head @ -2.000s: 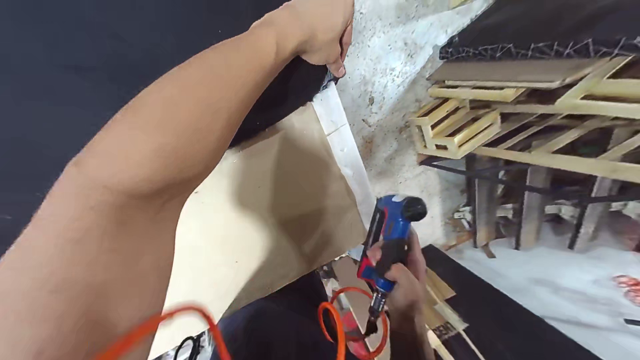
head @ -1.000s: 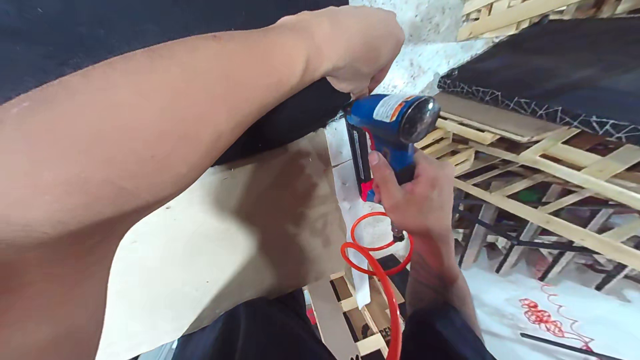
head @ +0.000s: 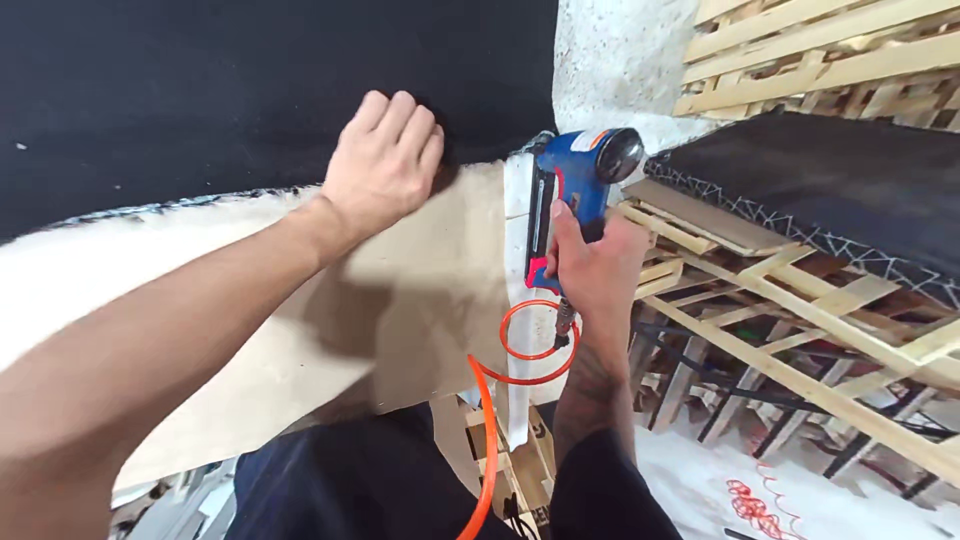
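My right hand is wrapped around the grip of a blue pneumatic stapler. An orange coiled air hose runs from the fitting below its handle. The stapler's nose is near the corner where black fabric meets a white strip along the panel edge. My left hand, with fingers curled, rests at the edge of the black fabric over a beige board or sheet. Whether it pinches the fabric cannot be seen.
On the right stand stacked wooden frames, with a black-covered panel above them. Slatted wooden frames are at the top right. A red coiled hose lies on the pale floor. Cardboard is below the panel.
The stapler in my right hand has moved up from beside the lower end of the white strip to the fabric corner. My left hand has moved left from that corner along the fabric edge.
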